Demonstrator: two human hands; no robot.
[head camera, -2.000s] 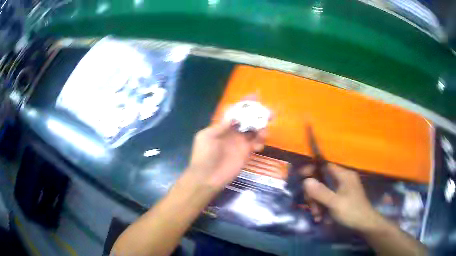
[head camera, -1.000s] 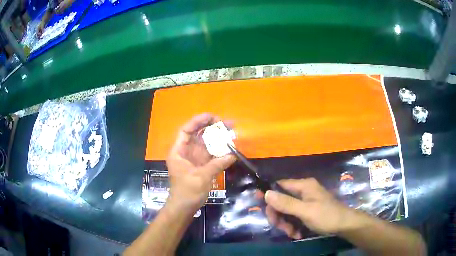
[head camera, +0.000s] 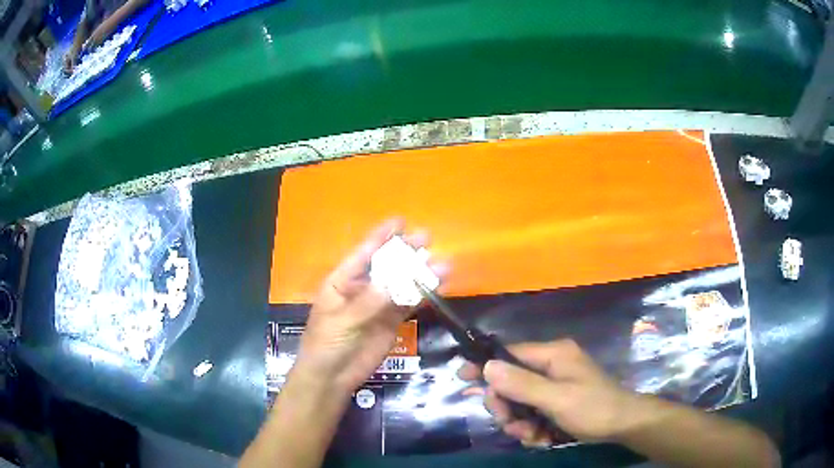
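Observation:
My left hand (head camera: 352, 311) holds a small white unit (head camera: 395, 270) up over the mat, its fingers around the unit's left and far side. My right hand (head camera: 558, 388) is shut on a dark hand tool (head camera: 475, 343) with a thin shaft. The shaft's tip touches or nearly touches the unit's lower right side. The glossy mat (head camera: 512, 210) below is orange on its far half and dark printed on its near half.
A clear plastic bag of white parts (head camera: 123, 279) lies at the left, with a small white piece (head camera: 203, 368) near it. Several white units (head camera: 777, 203) lie at the right. Beyond the bench rail are a green conveyor (head camera: 439, 69), a blue sheet (head camera: 187, 37) and another person's hand.
Since two seconds ago, the tool has come from apart to the white unit. Over the last second both hands stay nearly in place, and the view has shifted slightly.

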